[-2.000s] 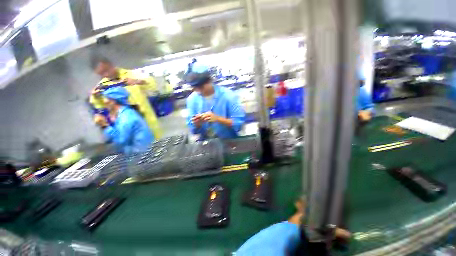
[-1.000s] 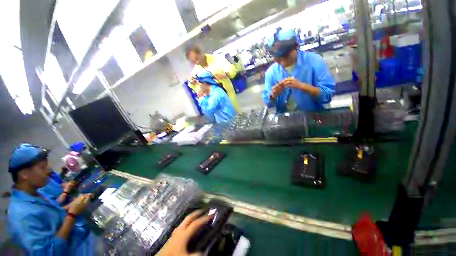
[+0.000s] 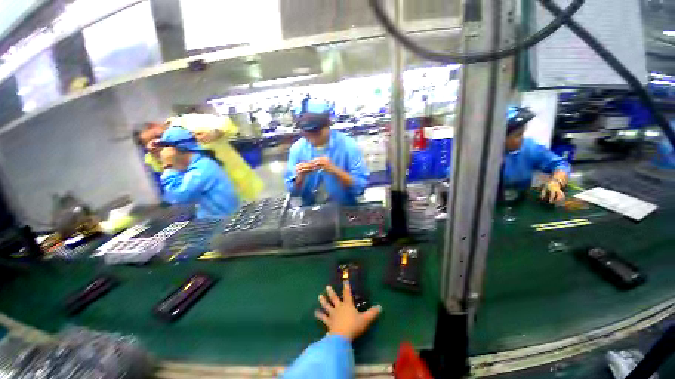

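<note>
A black phone assembly with an orange strip lies on the green conveyor bench, just beyond my left hand. My left hand reaches forward from a blue sleeve, palm down with the fingers spread. Its fingertips overlap the near part of the assembly; I cannot tell if they touch it. The hand hides some of the assembly. A second black assembly lies just to the right. My right hand is not in view.
A metal post stands right of my hand, with a red cover at its foot. More black assemblies lie left and right. Clear trays are stacked across the line. Workers in blue sit opposite. A black cable loops overhead.
The view has swung right. A second ago my left hand was on a dark phone assembly at the near side; now it is spread at an assembly on the green bench.
</note>
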